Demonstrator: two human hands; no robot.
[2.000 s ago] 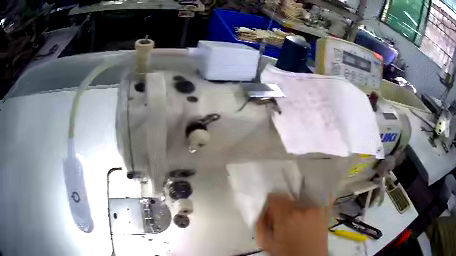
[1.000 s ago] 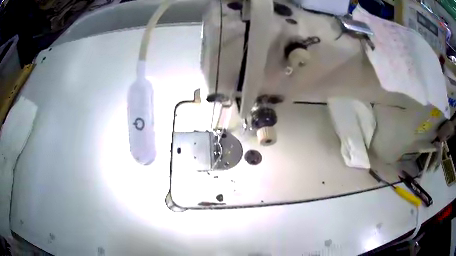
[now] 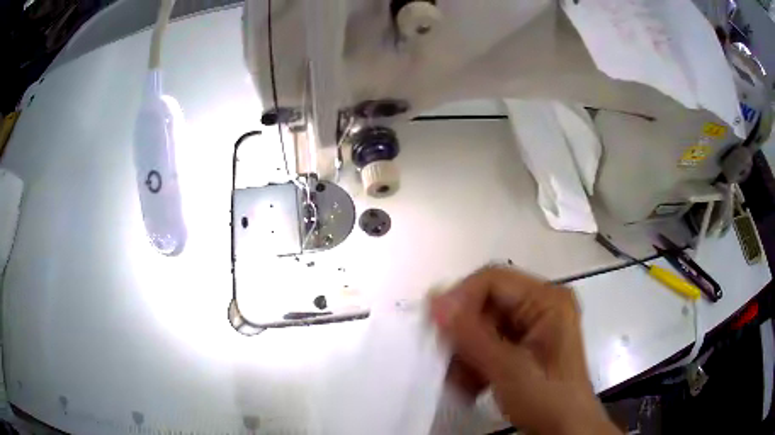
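Observation:
My right hand point(image 3: 518, 340) is at the lower middle, right of and below the needle plate point(image 3: 330, 214), slightly blurred. Its thumb and fingers pinch the top edge of a white fabric piece point(image 3: 382, 370), which hangs down towards the lower edge and is washed out against the table. The presser foot point(image 3: 308, 208) stands over the plate with no fabric seen under it. White folded strips point(image 3: 552, 161) lie on the machine bed under the arm. My left hand is not in view.
The white lamp paddle point(image 3: 161, 178) is left of the needle. The machine head point(image 3: 365, 51) fills the top middle. A tool with a yellow handle point(image 3: 674, 281) and a black-handled tool point(image 3: 690, 268) lie at the right. A white strip point(image 3: 8, 212) lies at the far left edge.
My right hand has come back into view, now with a white fabric piece at the table front. The view has shifted, so the machine sits further left and higher.

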